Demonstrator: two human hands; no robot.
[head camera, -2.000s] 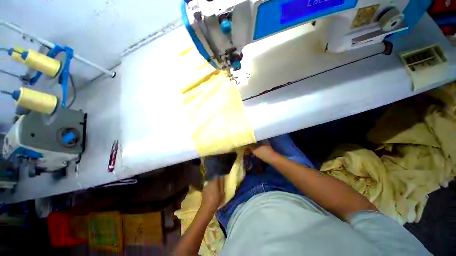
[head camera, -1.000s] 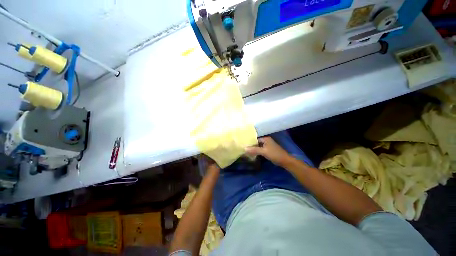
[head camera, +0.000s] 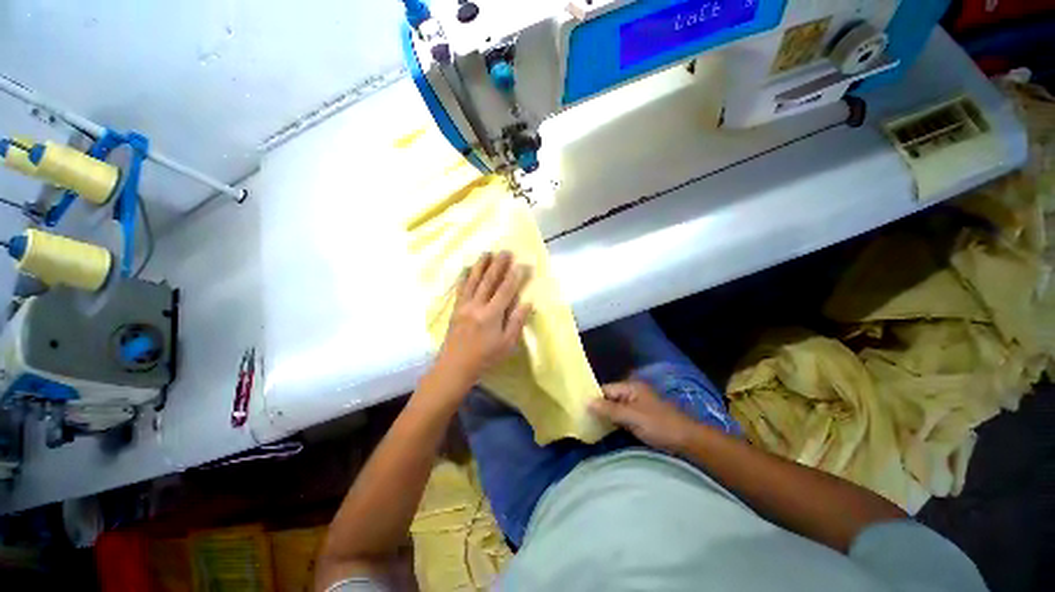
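A yellow garment piece (head camera: 541, 359) runs from under the needle area (head camera: 521, 194) of the white and blue lockstitch machine (head camera: 495, 69) over the table's front edge. My left hand (head camera: 491, 312) lies flat on top of the cloth on the table, fingers a little apart and pointing toward the needle. My right hand (head camera: 639, 414) pinches the cloth's lower right corner, below the table edge and above my lap. The machine head hides the cloth's far end.
Red-and-dark snips (head camera: 243, 389) lie on the table at left. Thread cones (head camera: 67, 259) stand over a grey-white machine (head camera: 95, 342). A crumpled yellow heap (head camera: 856, 393) is at right below the table; more yellow cloth (head camera: 454, 532) hangs lower left. A cream tray (head camera: 943, 141) sits at right.
My left hand has come up from below the table edge onto the cloth. My right hand has moved down toward my lap, drawing the cloth's corner lower. The view has shifted slightly.
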